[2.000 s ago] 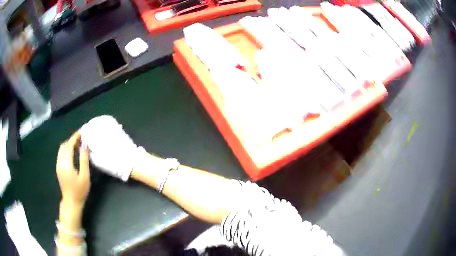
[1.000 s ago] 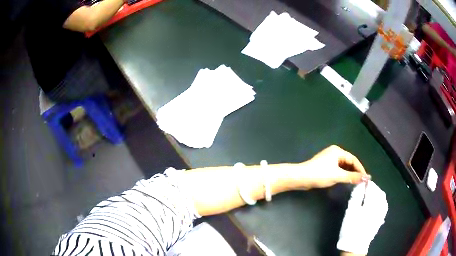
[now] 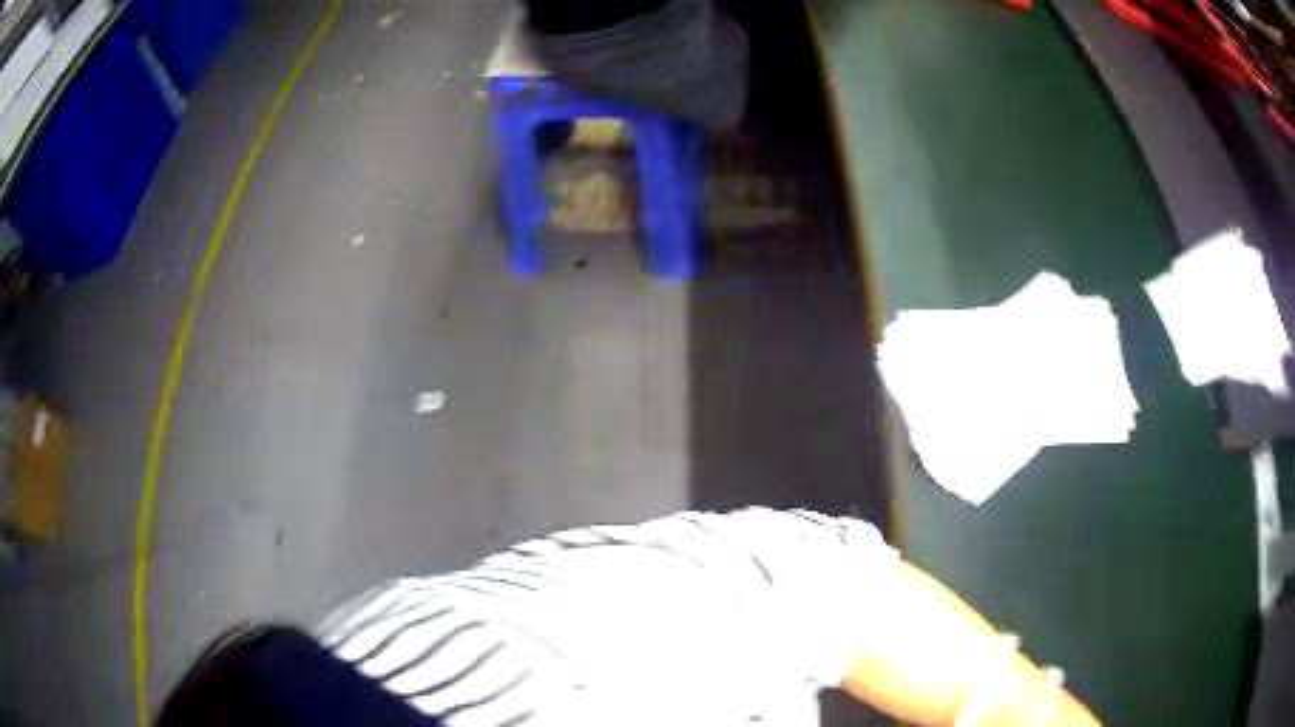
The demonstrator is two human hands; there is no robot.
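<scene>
Two fanned stacks of white protective bags lie on the green bench top [image 3: 980,171]. The nearer stack [image 3: 1015,384] is beside the bench's left edge. The farther stack [image 3: 1219,313] lies to its right, by the dark shelf. My left forearm, with two light bracelets and a striped sleeve [image 3: 668,611], reaches to the lower right below the nearer stack. My left hand is cut off by the lower edge of the picture. My right hand is out of view. What either hand holds cannot be seen.
A person in dark clothing [image 3: 646,57] sits on a blue plastic stool [image 3: 675,185] beyond my sleeve. A yellow line [image 3: 178,348] runs along the grey floor [image 3: 369,469]. Blue bins [image 3: 93,149] and a brown carton [image 3: 40,469] stand at the left. Red items [image 3: 1193,36] are at the upper right.
The view has swung left, towards the floor. The bag stacks now appear farther right. Both hands, the gloved one included, have left the picture, as has the black smartphone.
</scene>
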